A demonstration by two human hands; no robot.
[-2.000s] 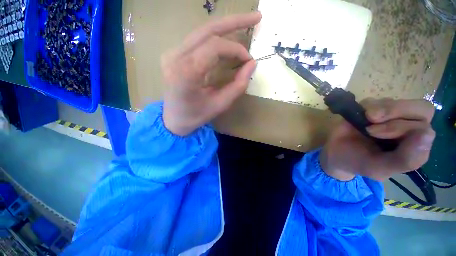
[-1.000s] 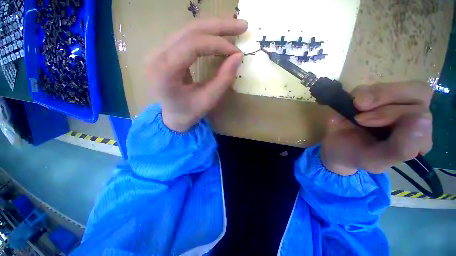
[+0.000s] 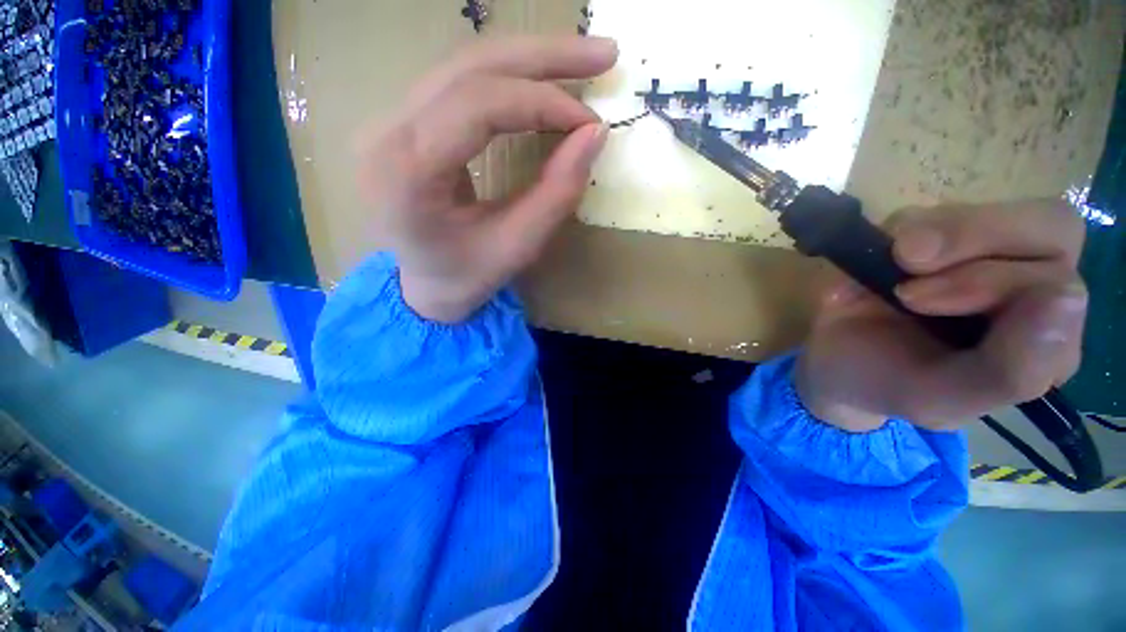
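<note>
My left hand (image 3: 494, 173) pinches a thin dark strand (image 3: 627, 121), a lead wire or solder wire, I cannot tell which, between thumb and index finger. Its free end reaches the left end of the component rows. My right hand (image 3: 957, 315) holds the soldering iron (image 3: 830, 231) by its black handle. The iron points up and left, its tip at the strand's end by the leftmost components. Small black components (image 3: 746, 96) stand in two short rows on the white block (image 3: 692, 191). The iron's barrel partly covers the lower row's left end.
The white block lies on a brown cardboard sheet (image 3: 358, 148) with dark specks at right. A blue parts bin (image 3: 229, 185) full of dark components is at left, with silvery grid-like pieces (image 3: 25, 124) beyond. A small dark cluster (image 3: 474, 14) lies left of the block. The iron's cord (image 3: 1050, 475) hangs at right.
The view has shifted, so the block sits a little further left and up. The strand bends differently near the iron tip. Both hands keep their grips.
</note>
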